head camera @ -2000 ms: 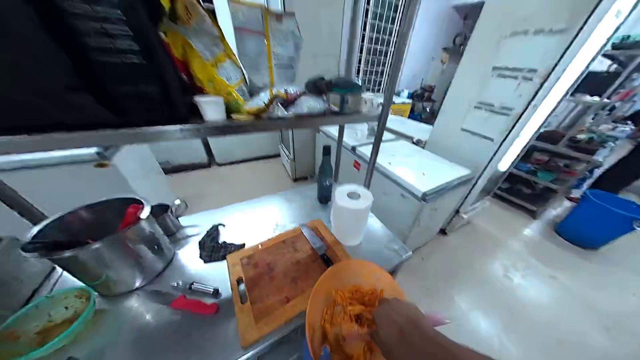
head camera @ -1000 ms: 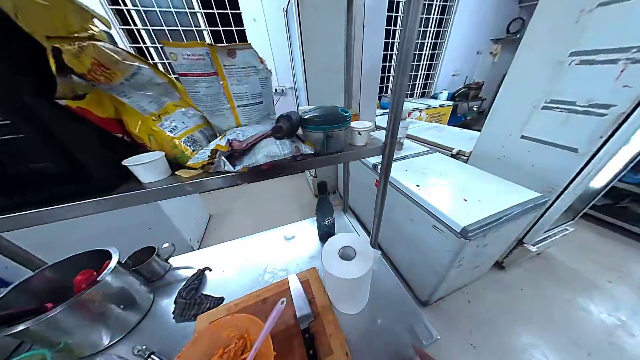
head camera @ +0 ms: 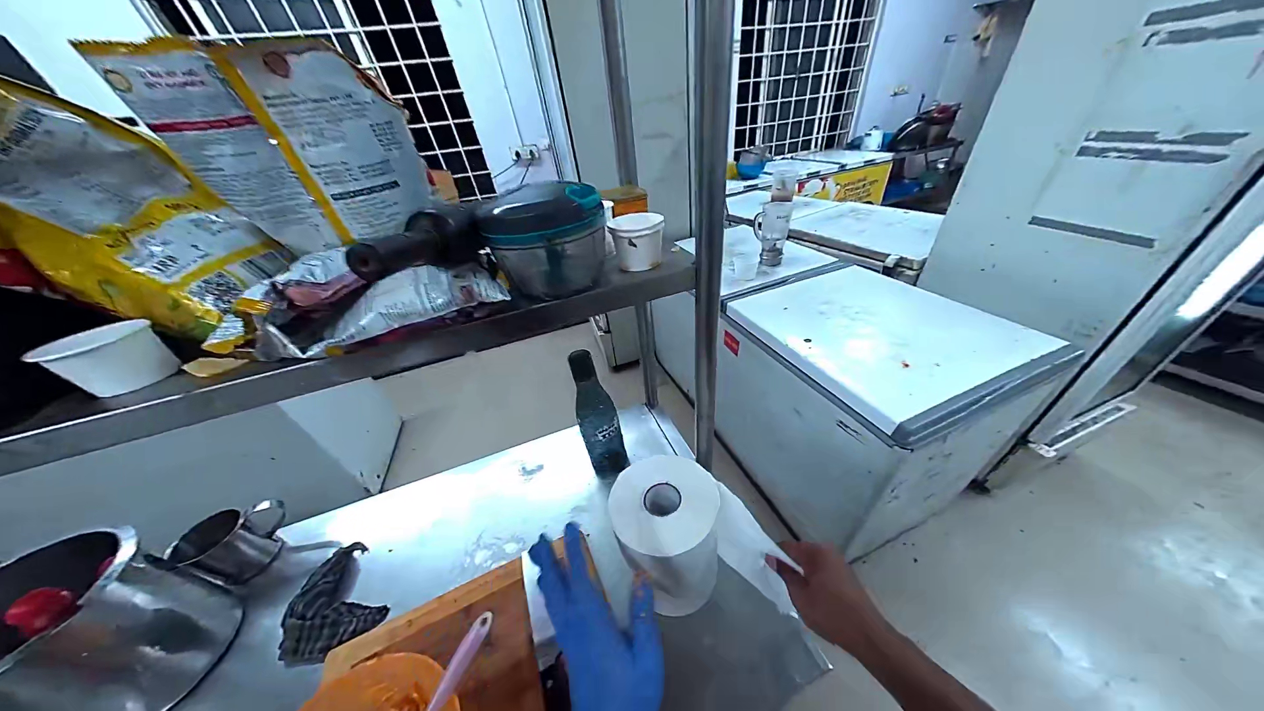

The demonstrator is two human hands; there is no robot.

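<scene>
A white paper towel roll [head camera: 664, 533] stands upright on the steel table, with a loose sheet drawn out to its right. My right hand [head camera: 825, 592], bare, pinches the end of that sheet. My left hand [head camera: 597, 627], in a blue glove, has its fingers spread over the right side of the wooden cutting board [head camera: 474, 617], its thumb near the roll's base. Part of the knife's blade [head camera: 536, 602] shows beside the glove; the rest is hidden. An orange bowl [head camera: 380, 681] with orange food and a pink-handled utensil [head camera: 461, 660] sits at the board's lower left.
Behind the roll stands a dark bottle [head camera: 598, 420]. A crumpled dark cloth [head camera: 331, 607], a steel mug [head camera: 227, 543] and a large steel pot [head camera: 128, 632] are at left. A metal shelf [head camera: 395, 360] crosses above the table, its post [head camera: 709, 237] rising behind the roll. A chest freezer [head camera: 889, 346] stands beyond.
The right hand, in the orange bowl two seconds ago, now holds the paper sheet. The gloved left hand has come into view over the board. The bowl now rests on the board. The view has shifted.
</scene>
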